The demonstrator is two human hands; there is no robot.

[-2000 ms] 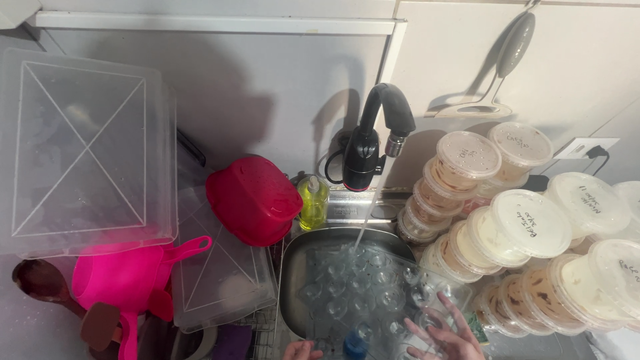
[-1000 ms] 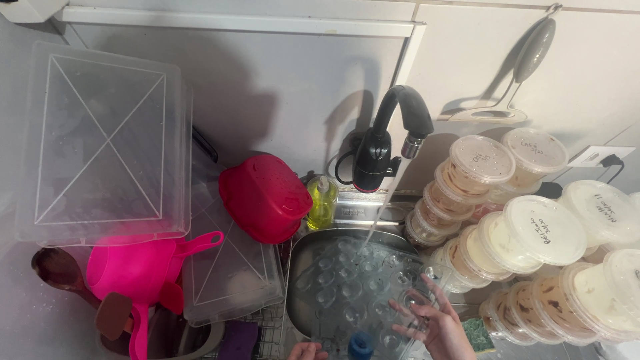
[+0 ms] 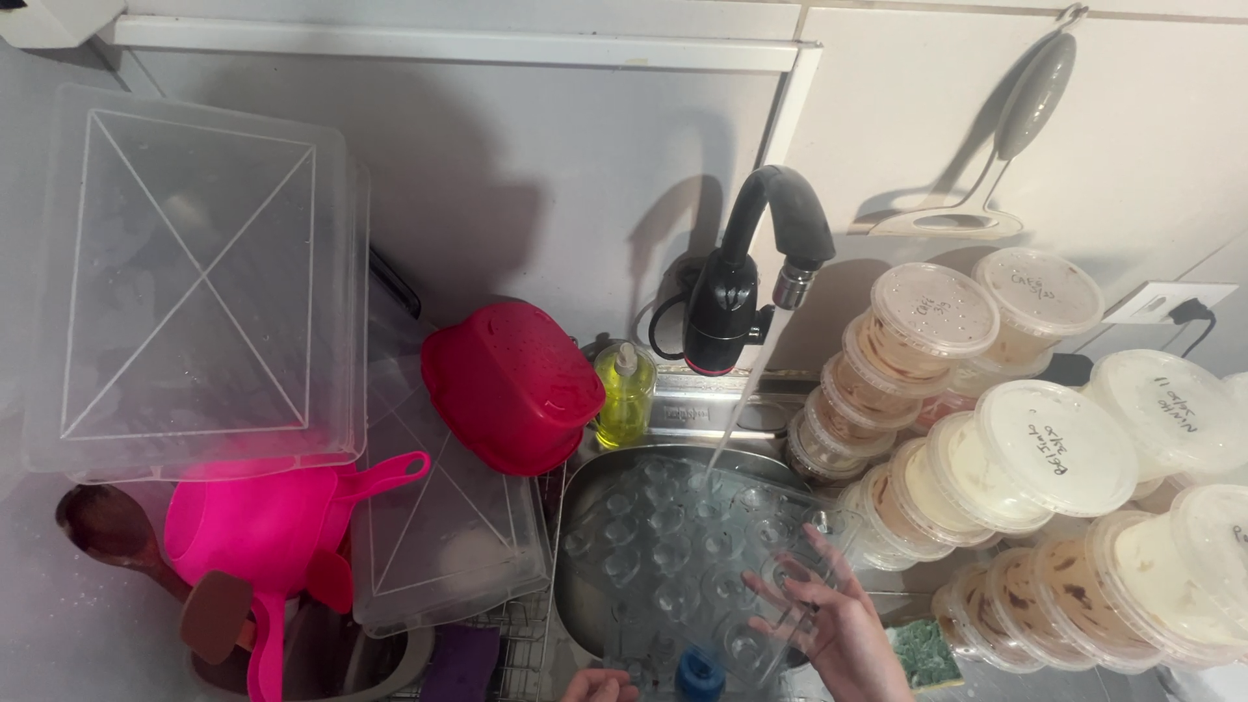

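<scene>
A clear plastic tray with round cups point(image 3: 673, 551) is tilted over the steel sink point(image 3: 575, 604), under water running from the black faucet point(image 3: 741, 283). My right hand point(image 3: 829, 614) grips its right side, fingers spread against the clear plastic. At the bottom edge, my left hand point(image 3: 600, 685) is partly out of view, with its fingers curled at the tray's lower left; its hold is hard to make out. A blue round object point(image 3: 699, 673) shows near the tray's lower edge, between the hands. Behind the sink stands a bottle of yellow-green liquid point(image 3: 624, 395).
Stacked lidded tubs point(image 3: 1053, 448) with handwriting crowd the right side. A green-and-yellow sponge point(image 3: 923, 653) lies beside them. On the left, a red container point(image 3: 517, 385), clear plastic bins point(image 3: 205, 283), a pink strainer point(image 3: 258, 526) and a wooden spoon point(image 3: 107, 526) pile on the wire rack point(image 3: 522, 634).
Water keeps running onto the tray. Both hands remain at its lower and right sides, and the right hand's fingers have shifted slightly on the plastic.
</scene>
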